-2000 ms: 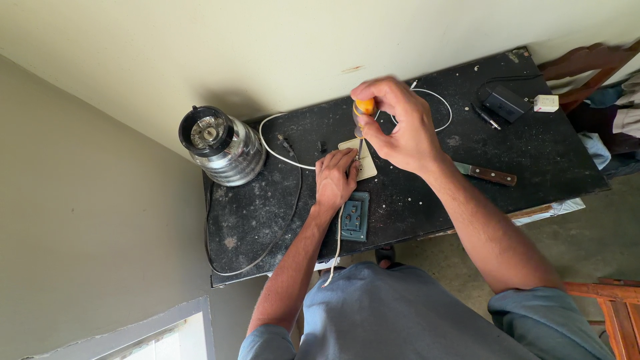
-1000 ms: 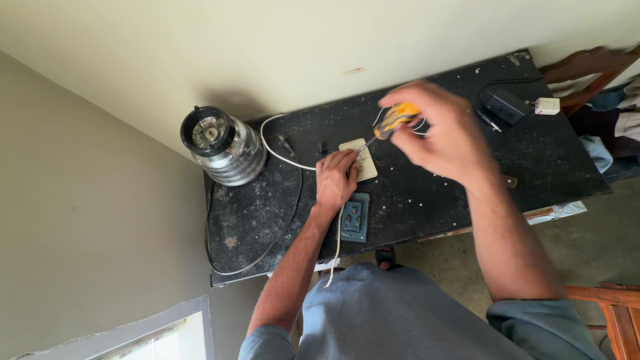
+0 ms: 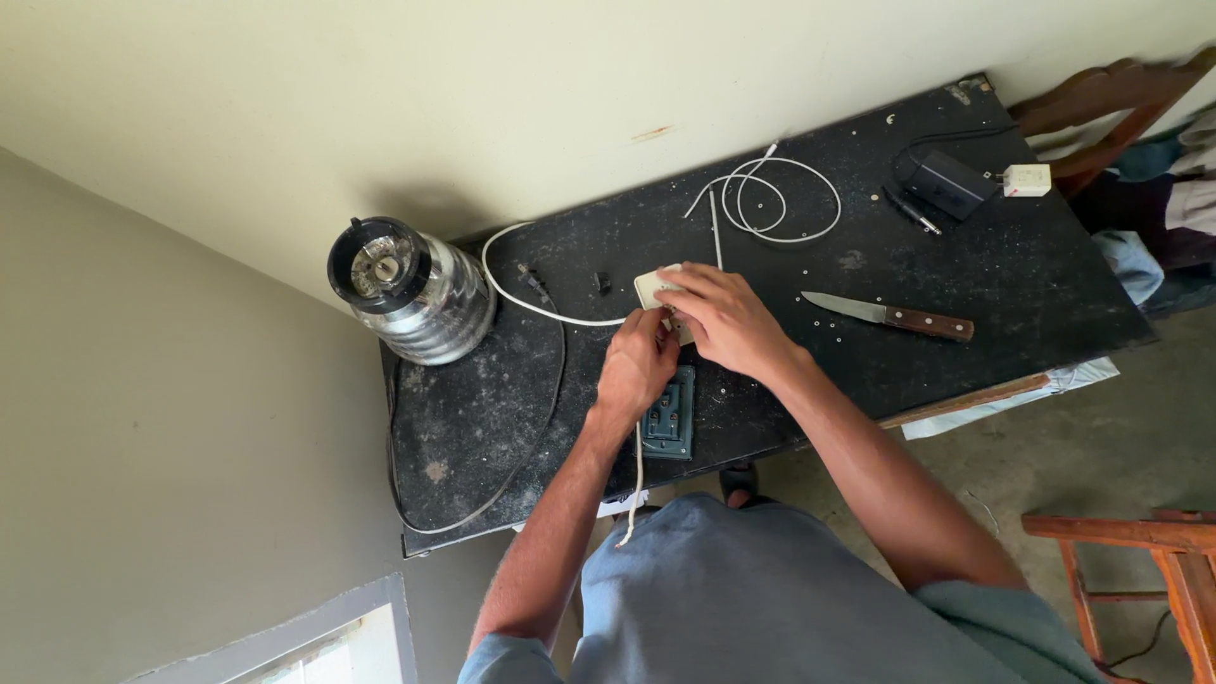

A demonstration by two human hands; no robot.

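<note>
A cream plastic electrical box (image 3: 652, 287) lies on the black table, largely covered by both hands. My left hand (image 3: 638, 369) has its fingertips closed on something small at the box's lower side. My right hand (image 3: 727, 318) rests over the box with fingers bent onto its face; whether it pinches anything is hidden. A white cable (image 3: 586, 321) runs in from the left to the box. Below my left wrist a pale cord (image 3: 638, 475) hangs past the table edge. A dark blue-green socket plate (image 3: 679, 418) lies just below the hands.
On the black table (image 3: 475, 427) stand or lie a blender base with a metal body (image 3: 427, 304), a black plug (image 3: 532, 280), a coiled white cable (image 3: 836, 195), a knife with a wooden handle (image 3: 926, 323), a black power adapter (image 3: 948, 185) and a white charger (image 3: 1027, 180). Wooden chairs flank the right side.
The yellow-handled screwdriver that my right hand held is no longer in view in that hand. My right hand has come down onto the cream box beside my left hand.
</note>
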